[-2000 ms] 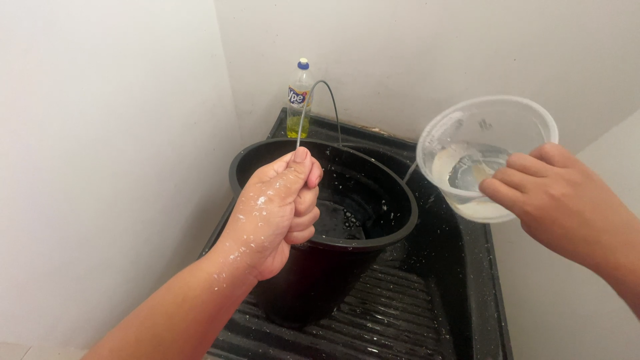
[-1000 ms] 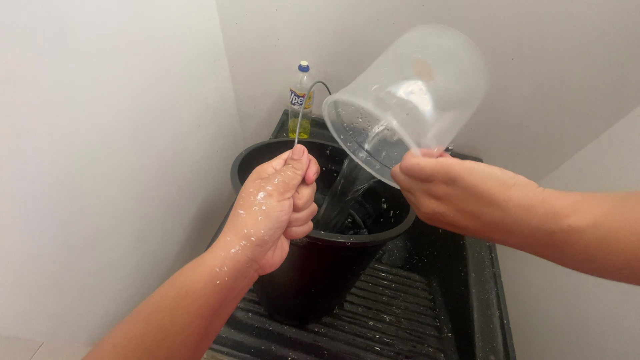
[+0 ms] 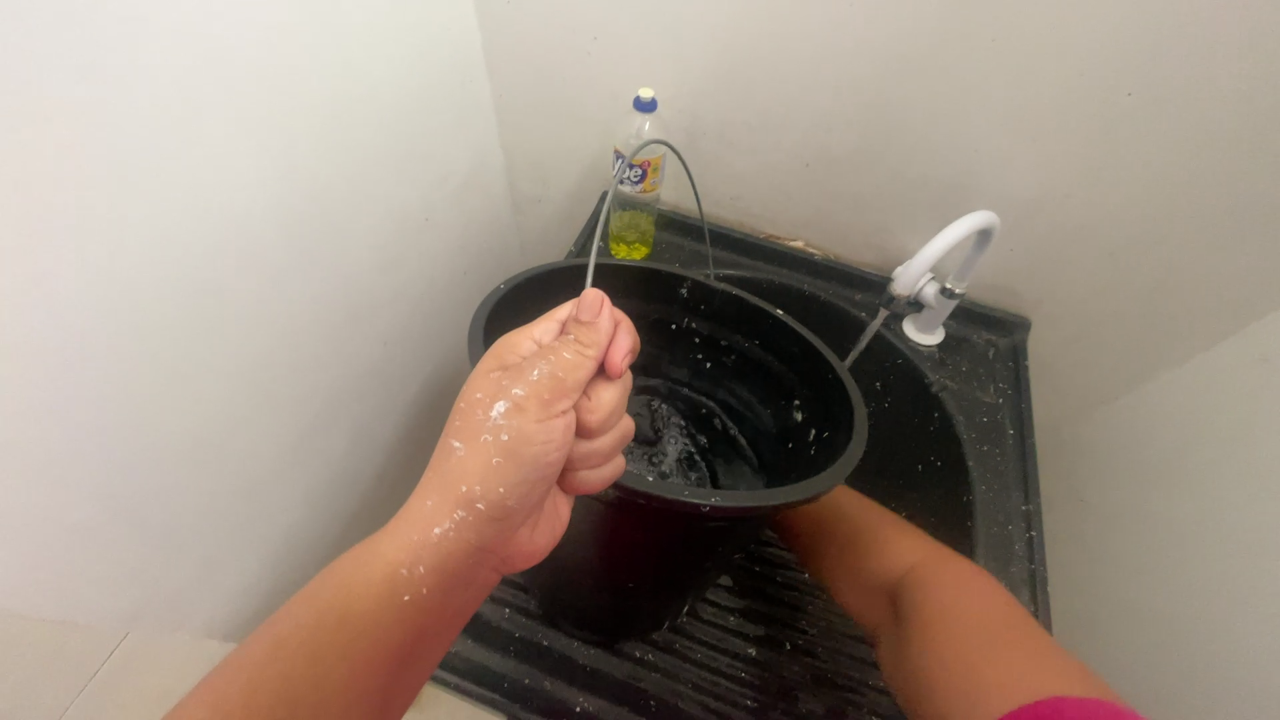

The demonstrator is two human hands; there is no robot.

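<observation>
My left hand (image 3: 550, 430), flecked with white bits, grips the thin wire handle (image 3: 690, 185) of a black plastic bucket (image 3: 850, 440). The handle arches up behind the fist and down to the far rim. Some water with bubbles lies at the bucket's bottom. The bucket stands on the ribbed part of a black speckled laundry sink (image 3: 800, 640). My right arm reaches in from the lower right, under the near right rim; the hand itself is hidden behind or beneath the bucket, so its grip cannot be seen.
A white curved faucet (image 3: 945, 270) runs a stream of water into the basin right of the bucket. A bottle of yellow-green Ypê dish soap (image 3: 633, 215) stands at the sink's back left corner. Pale walls (image 3: 250, 300) close in the left side, back and right.
The clear plastic tub, tipped over the bucket with water pouring from it a second ago, is out of sight. My right hand has moved down behind the bucket. My left hand keeps its hold.
</observation>
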